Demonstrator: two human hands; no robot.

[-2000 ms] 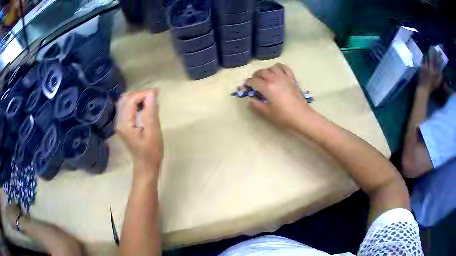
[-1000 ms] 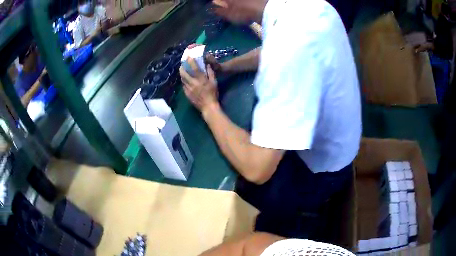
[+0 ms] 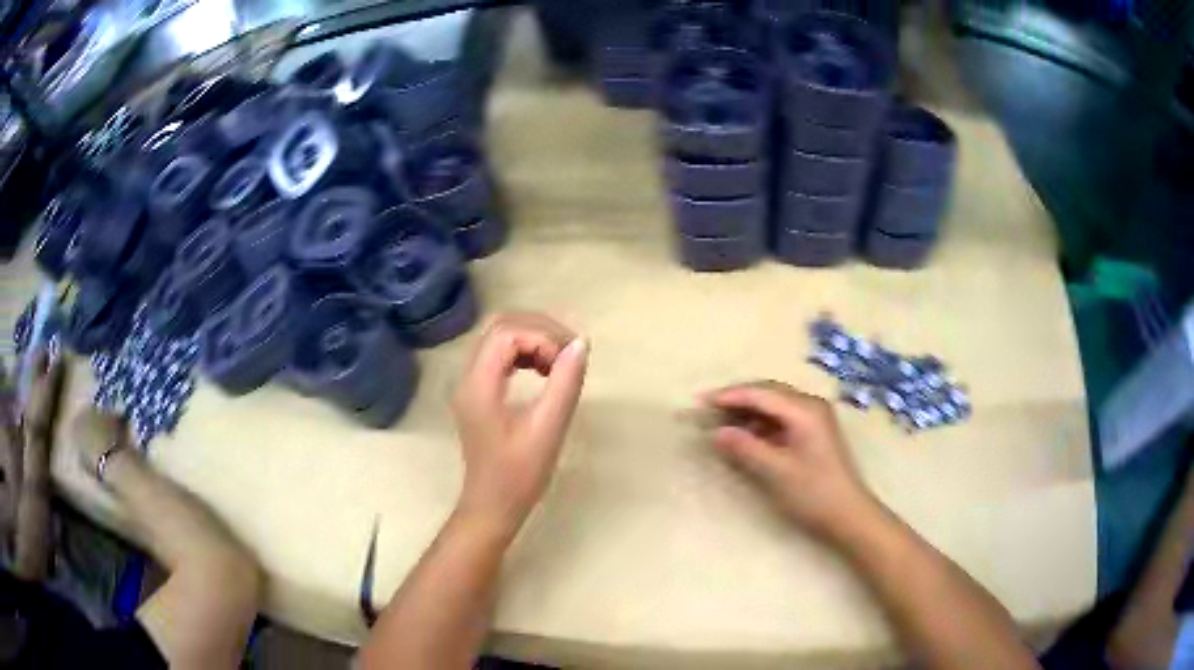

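Observation:
My left hand (image 3: 517, 412) is over the middle of the table, fingers curled and thumb near the index finger. I cannot tell if it holds anything. My right hand (image 3: 792, 458) is to its right, slightly blurred, fingers bent inward; its grip is hidden. A small pile of silver-and-dark fittings (image 3: 893, 377) lies beyond and right of my right hand. A heap of dark grey housings (image 3: 343, 343) lies left of my left hand. Stacked housings (image 3: 718, 177) stand at the back.
The tan table covering (image 3: 629, 563) has a dark slit near its front edge. Another person's hand (image 3: 111, 452) is at the left beside a larger fittings pile (image 3: 142, 380). A pale box (image 3: 1152, 393) and part of another arm show at the right edge.
The view has swung back from the neighbour on the right to the table. Compared with two seconds ago, my right hand has left the fittings pile and is nearer my left hand.

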